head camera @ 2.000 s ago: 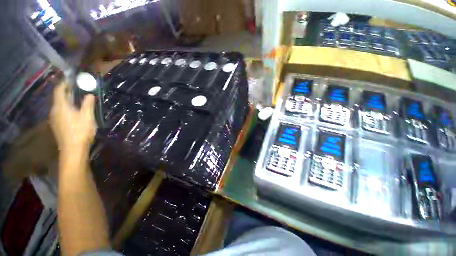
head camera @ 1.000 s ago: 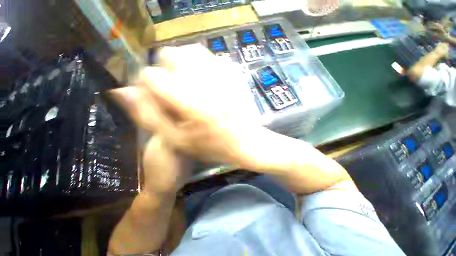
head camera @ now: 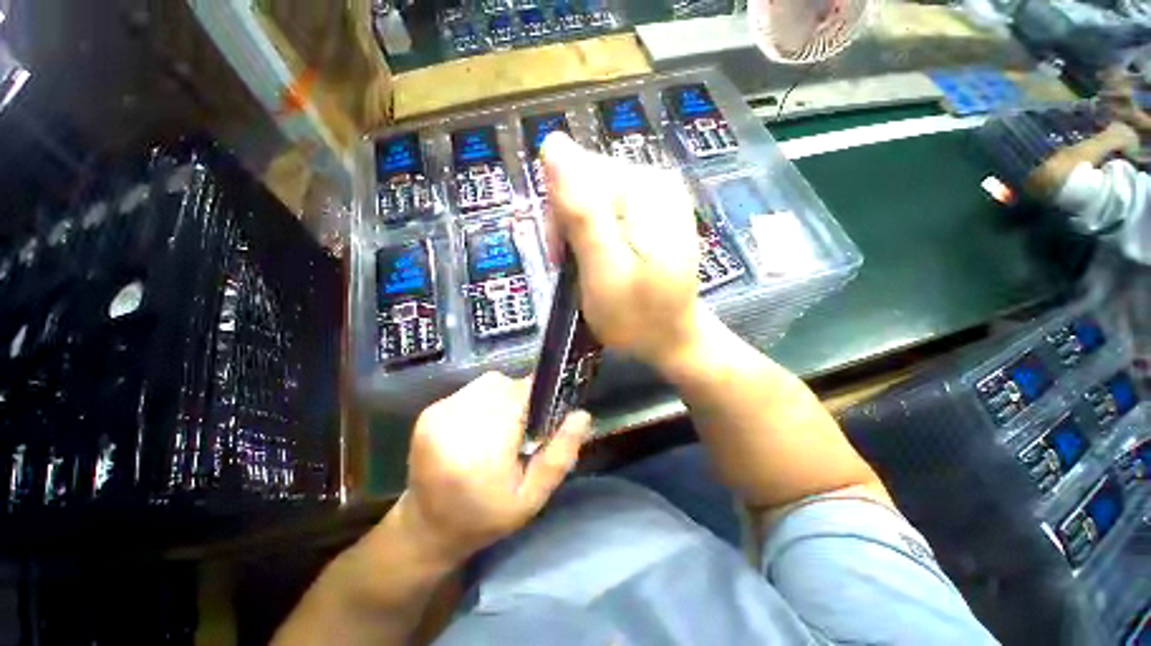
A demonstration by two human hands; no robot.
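Note:
A keypad phone [head camera: 564, 360] is held on edge between my hands, with its dark side to the left and its keys to the right. My left hand [head camera: 480, 454] grips its lower end. My right hand [head camera: 631, 240] holds its upper end, above the clear tray [head camera: 473, 376]. The tray holds keypad phones [head camera: 407, 300] with blue screens in two rows. My right hand hides part of the middle pockets. The front right pocket [head camera: 773, 234] has no phone in it.
Glossy black trays [head camera: 139, 366] are stacked at left. More phones in clear trays [head camera: 1048, 442] lie at right. A yellow-brown ledge [head camera: 518, 78] and a pink fan [head camera: 808, 19] are behind. Another person's hand [head camera: 1092, 154] is at upper right.
The view has swung right from the black trays to the clear tray. My left hand has come from the black stack. My blurred, overlapping hands have moved apart, showing the phone between them.

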